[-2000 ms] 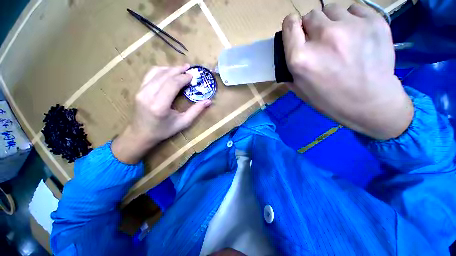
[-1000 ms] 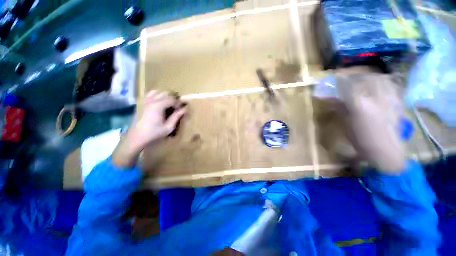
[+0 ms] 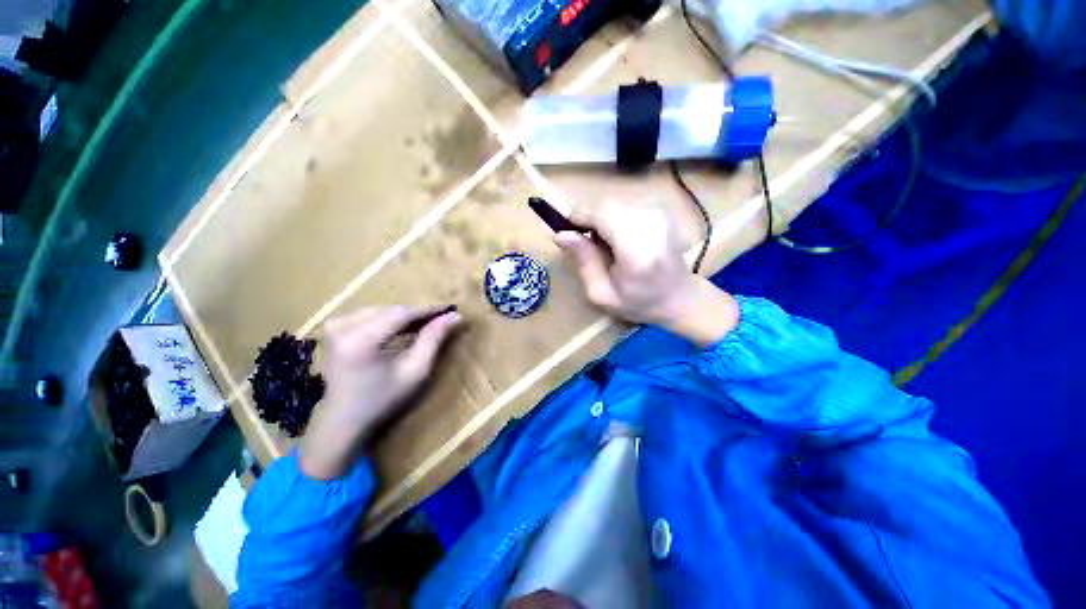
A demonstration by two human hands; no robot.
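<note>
The round unit (image 3: 517, 284) lies open face up on the cardboard between my hands, touched by neither. My right hand (image 3: 637, 264) is shut on the dark tweezers (image 3: 551, 215), whose end sticks out up and left of the fingers. My left hand (image 3: 379, 360) pinches a small black component (image 3: 431, 319) between thumb and fingers, left of the unit. The loose pile of black components (image 3: 286, 383) lies beside my left wrist. The glue syringe (image 3: 691, 121) lies on the cardboard beyond my right hand, its blue cap to the right.
A dark controller (image 3: 542, 36) stands at the top edge, with a whitish plastic bag (image 3: 792, 18) right of it. Cords and a pale hose (image 3: 834, 68) cross the right side. A carton of black pieces (image 3: 179, 387), a tape ring (image 3: 145, 514) and white paper (image 3: 222, 535) are at left.
The syringe has left my right hand and lies on the cardboard. The tweezers were lying on the board and are now in my right hand. My left hand has moved toward the unit. The view has turned.
</note>
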